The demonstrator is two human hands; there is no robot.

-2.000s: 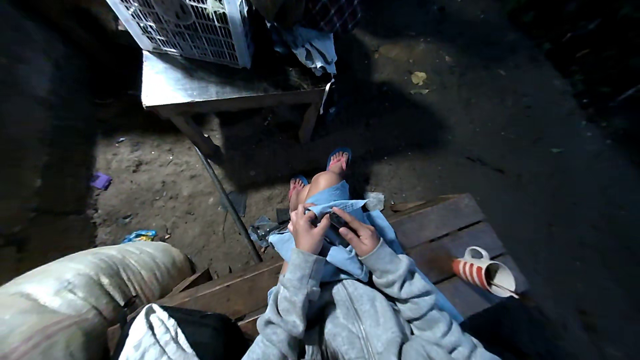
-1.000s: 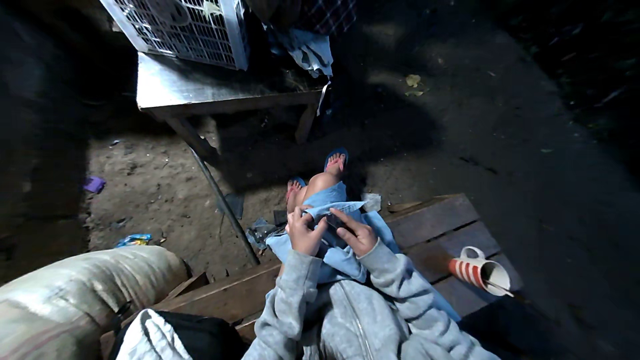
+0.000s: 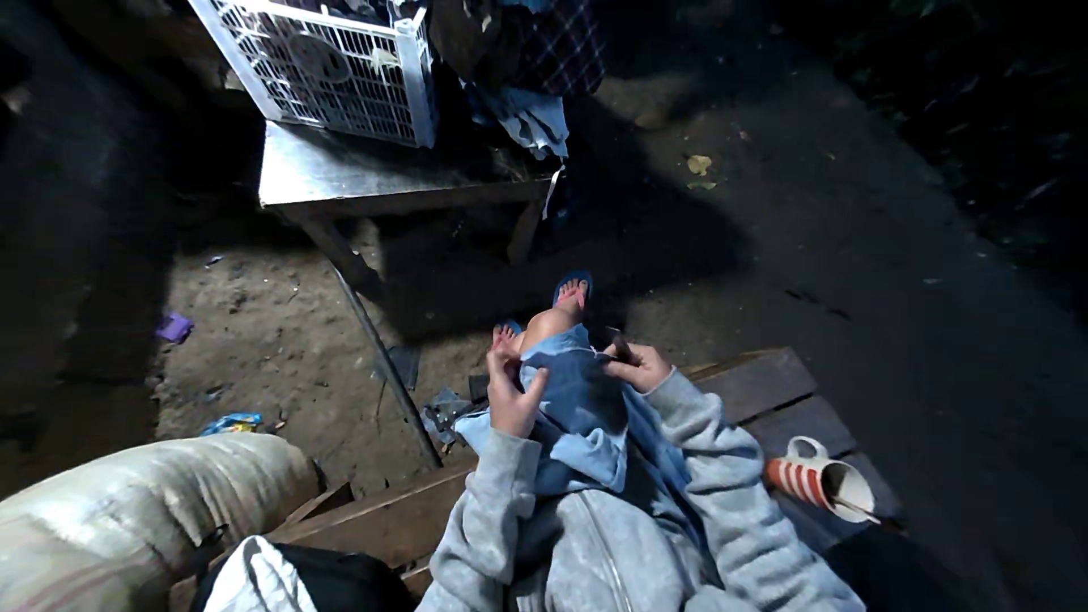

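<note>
Light blue cloth (image 3: 586, 455) lies over my lap, with a darker blue part between my hands. My left hand (image 3: 515, 393) is at the cloth's left side, thumb apart from the fingers; whether it grips the edge is unclear. My right hand (image 3: 639, 365) is at the upper right edge, fingers bent, with a thin pale strand of the cloth near its fingertips. A small dark object (image 3: 622, 347) shows at the right hand; its kind is unclear.
A red-and-white striped mug (image 3: 799, 480) with a utensil stands on the wooden bench (image 3: 765, 387) at right. A stuffed sack (image 3: 161, 493) lies at left. Ahead, a low table (image 3: 340, 183) holds a white plastic crate (image 3: 340, 68) and clothes (image 3: 527, 119).
My hands have moved apart, the right one to the right. The darker blue part of the cloth now shows spread between them.
</note>
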